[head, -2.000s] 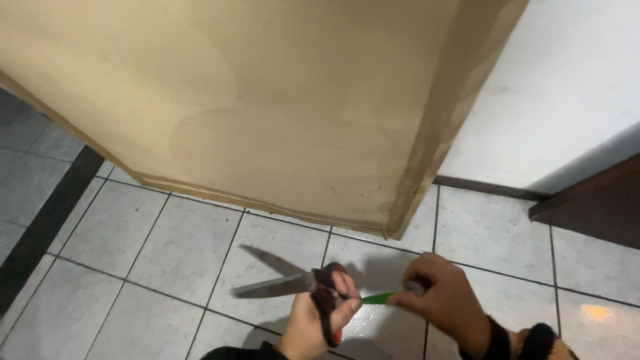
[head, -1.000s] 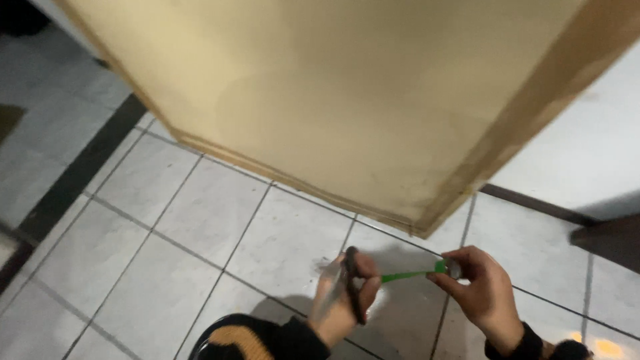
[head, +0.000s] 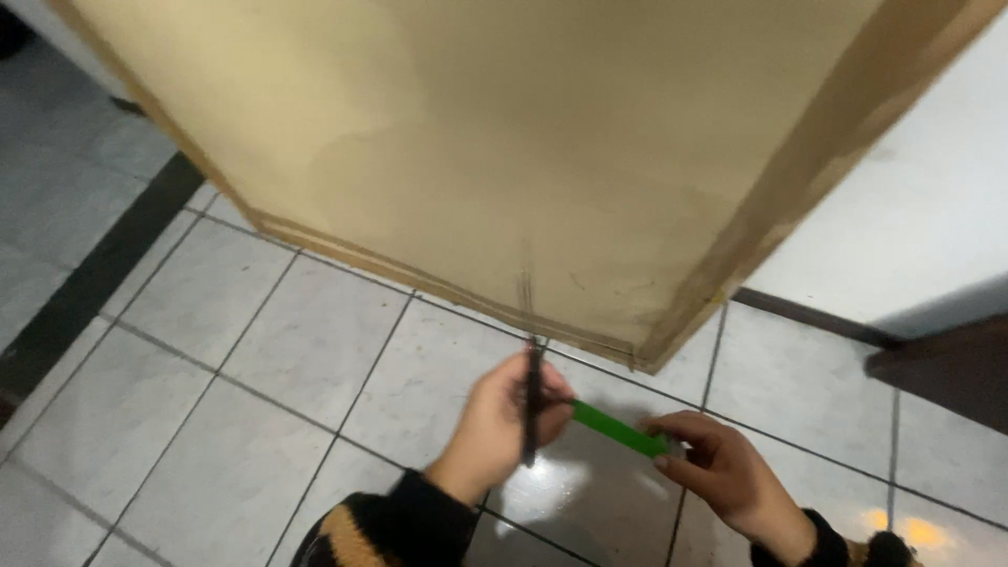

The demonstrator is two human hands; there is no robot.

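My left hand grips a pair of scissors by the dark handles, the blurred blades pointing up toward the board. Between its fingers it also pinches one end of a strip of green tape. The strip slopes down to a small roll, which my right hand holds between thumb and fingers. Beyond both hands a large tan panel with brown edging stands on the floor.
White floor tiles with dark joints lie below. A dark strip crosses the floor at the left. At the right are a white wall with dark skirting and a dark brown object.
The scissors, spread wide two seconds ago, have turned so their blades point toward the panel. More green tape now shows between my hands, its broad side facing the view.
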